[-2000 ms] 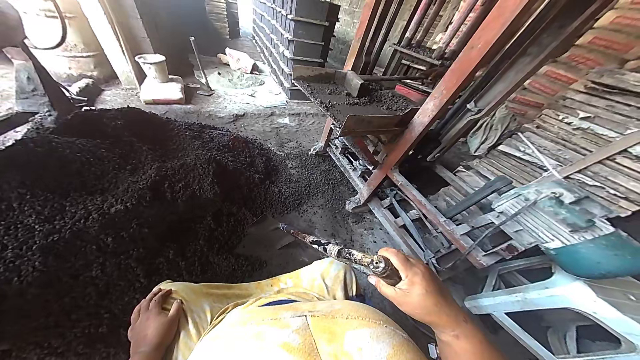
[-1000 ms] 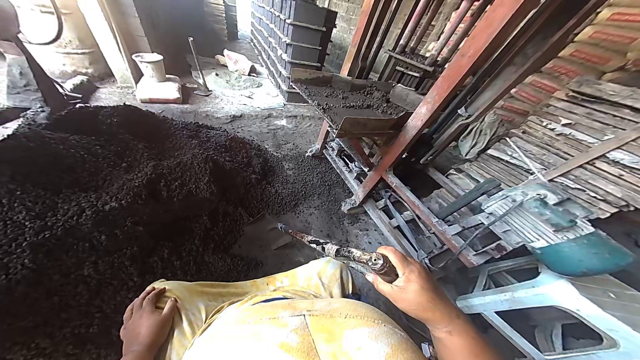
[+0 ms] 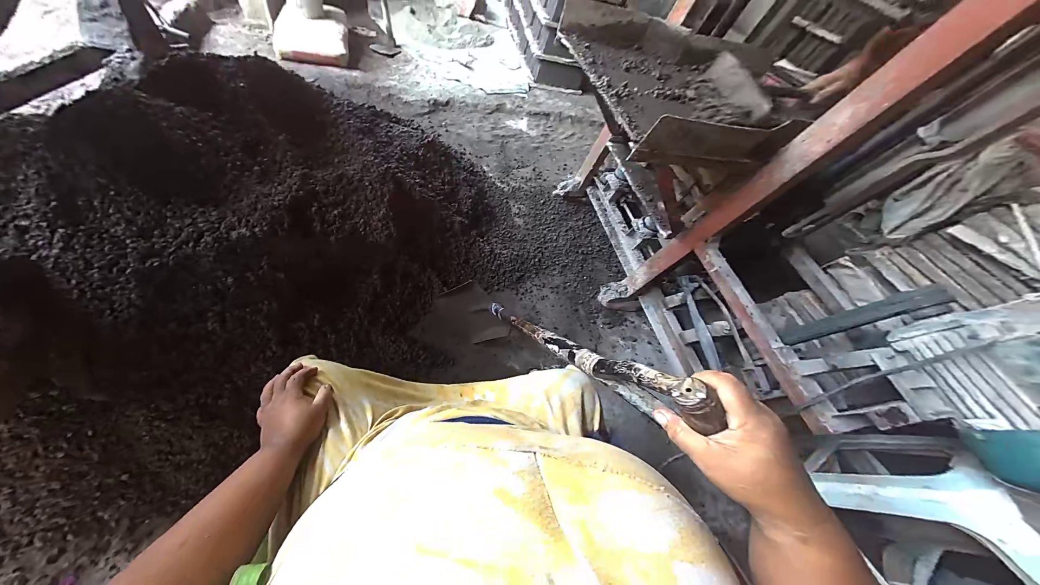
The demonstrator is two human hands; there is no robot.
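My right hand is closed around the grip end of a worn shovel handle, at the lower right. The handle slants up and left to the shovel's metal blade, which lies on the floor by the edge of a dark pile of damp aggregate. My left hand rests on the yellow-stained cloth over my left thigh, its fingers bent against the fabric; whether they pinch it I cannot tell.
A metal tray of dark mix sits on a machine with a red steel frame. Another person's hand is behind that frame. Stacked blocks stand beyond. Wooden slats, a white plastic chair and a teal container are at right.
Another person's hand now shows behind the red frame, and a pale blade-like shape lies over the tray's mix. My hands keep their holds. The view has shifted somewhat.
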